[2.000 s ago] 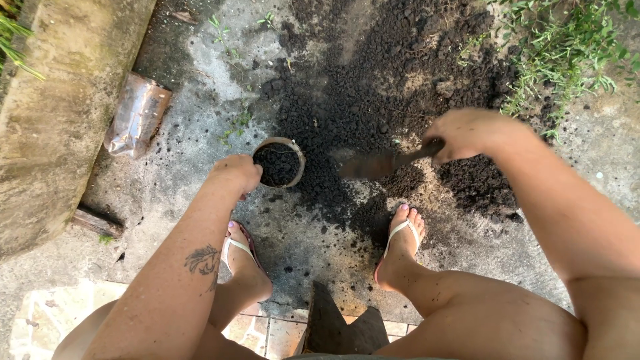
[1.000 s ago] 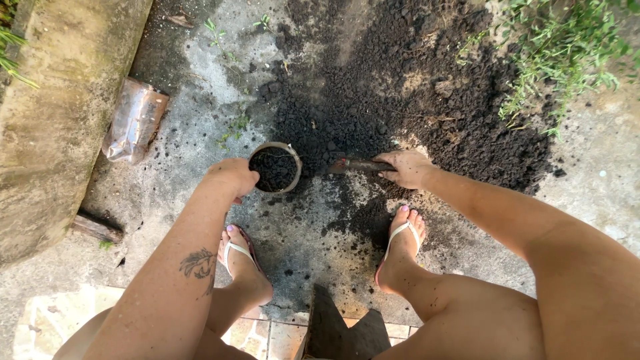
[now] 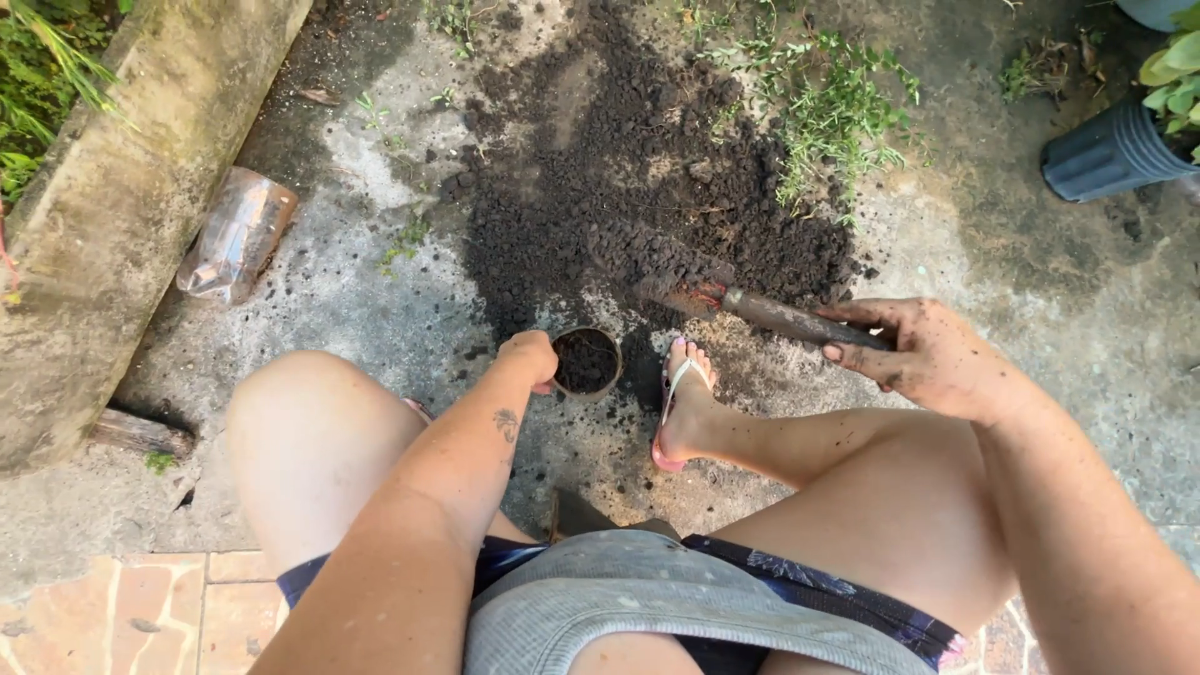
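My left hand grips the left rim of a small round pot, which stands on the concrete with dark soil inside. My right hand is closed around the handle of a hand trowel. The trowel's blade points up and left and lies over the soil heap, with dark soil on it. The heap of loose dark soil spreads over the concrete beyond the pot. Soil clings to the fingers of my right hand.
A clear plastic bag or container lies beside a low concrete wall at left. Uprooted-looking green weeds border the heap. A dark plastic plant pot is at upper right. My sandaled foot is just right of the small pot.
The trowel has moved away from the pot to the right, its blade now over the heap with soil on it. My left hand stays on the pot. The view has shifted and takes in more.
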